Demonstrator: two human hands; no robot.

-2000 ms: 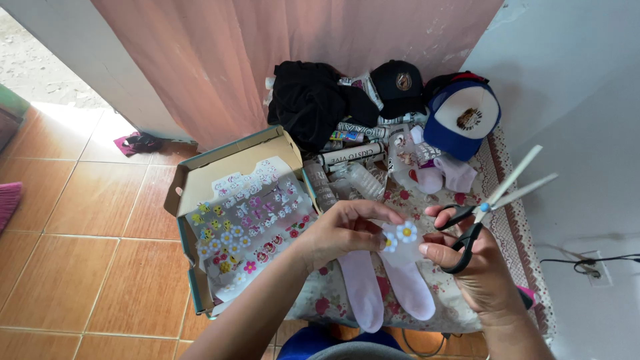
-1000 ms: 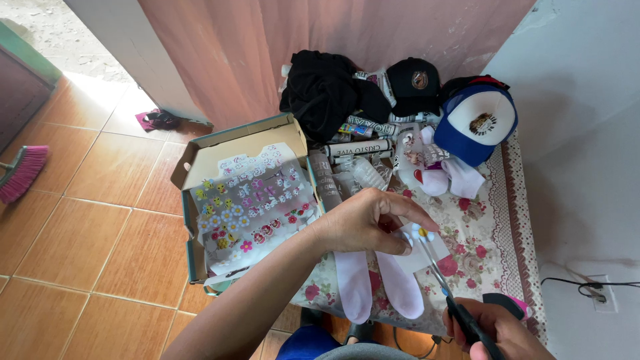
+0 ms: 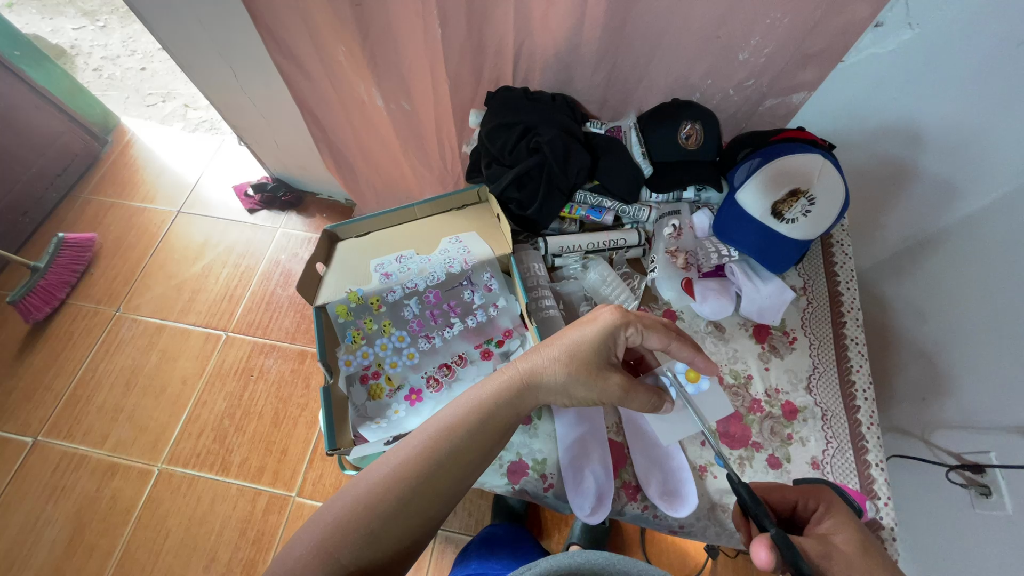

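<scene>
My left hand [image 3: 612, 360] pinches a translucent sheet with daisy transfers [image 3: 690, 400] above the table. In my right hand [image 3: 808, 524], at the lower right, are scissors [image 3: 712, 436] with black handles; their blades reach the sheet beside a daisy with a yellow centre. Whether the blades are fully closed cannot be told. Two pale socks [image 3: 588, 464] lie side by side on the floral tablecloth below the sheet, their upper ends hidden by it and my left hand. An open cardboard box [image 3: 323, 352] at the left holds sheets of printed transfers [image 3: 432, 316].
Behind my hands lie rolled printed films [image 3: 592, 242], a folded pale sock pair [image 3: 760, 292], a black cloth [image 3: 528, 152], a black cap [image 3: 680, 144] and a blue and white cap [image 3: 784, 204]. The tablecloth's lace edge [image 3: 852, 336] borders the wall side. A pink broom [image 3: 56, 276] is on the tiled floor.
The scissors, held up with blades spread two seconds ago, have come down to the sheet. My right hand has moved lower, off the sheet; my left hand still holds it.
</scene>
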